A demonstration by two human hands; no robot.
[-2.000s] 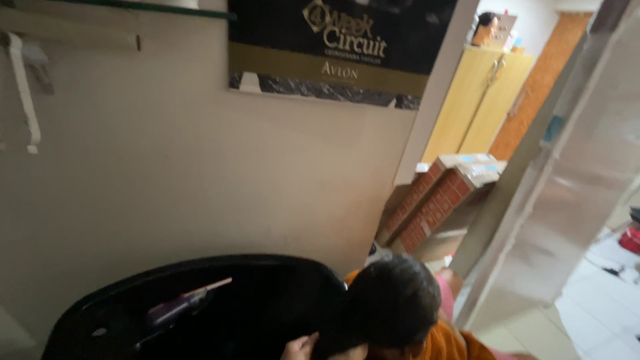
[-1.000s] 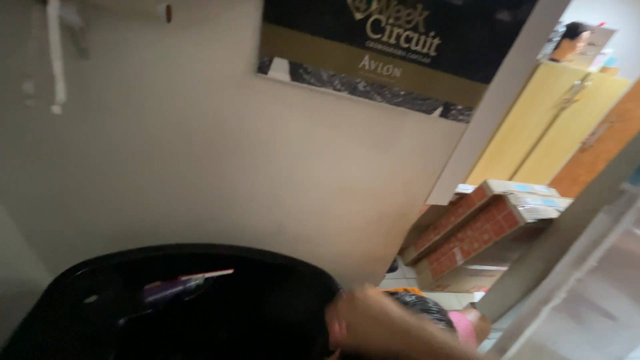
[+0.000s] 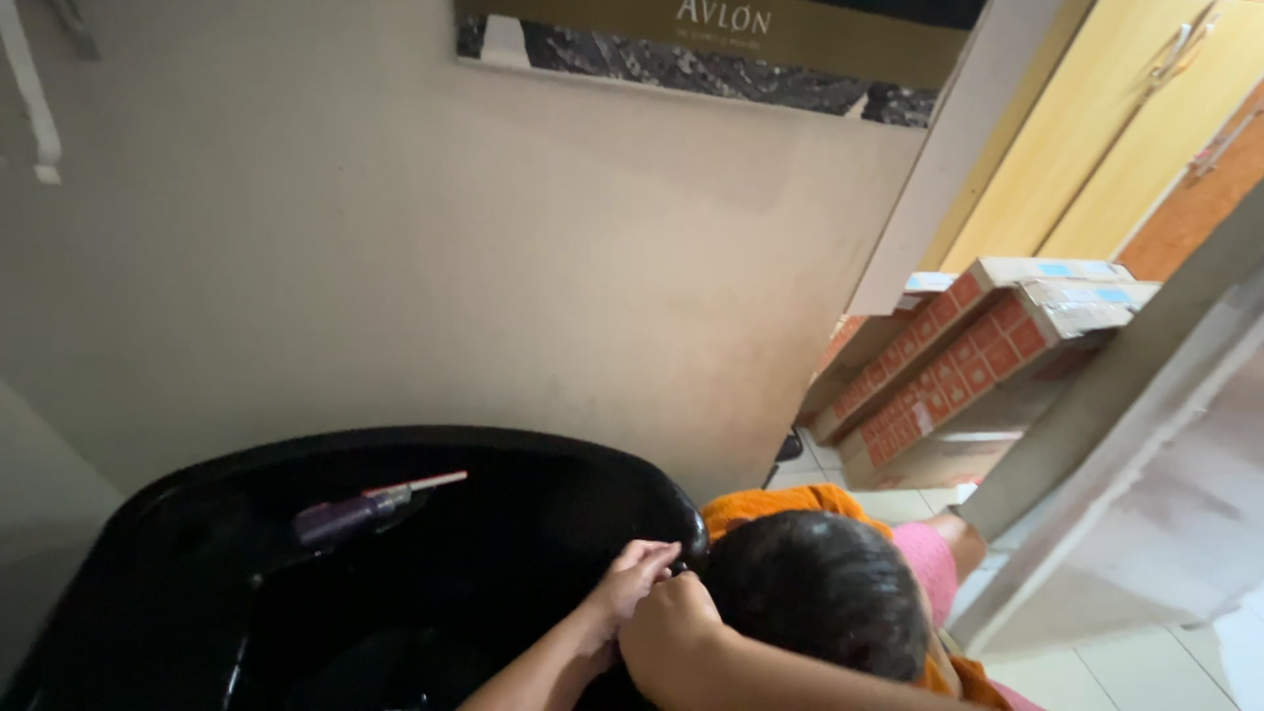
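Observation:
A person with wet dark hair (image 3: 820, 588) sits at the right end of a black shampoo basin (image 3: 553, 464), an orange towel (image 3: 780, 502) around the shoulders. At the basin's rim my left hand (image 3: 632, 583) and my right hand (image 3: 676, 617) are together, closed on a gathered length of the hair beside the head. Only a small dark part of it shows between my fingers. Inside the basin, to the left, lies a purple bottle (image 3: 341, 518) with a pale, thin-handled tool (image 3: 439, 481) against it.
Behind the basin stands a wall with a poster (image 3: 711, 69). Long cardboard boxes (image 3: 958, 375) lean beyond the doorway, below yellow cabinet doors (image 3: 1086, 128). A pale panel (image 3: 1136, 474) rises at the right.
My right hand and forearm, blurred over the person's head a second ago, are now lower and beside my left hand at the basin rim. The head is in fuller view.

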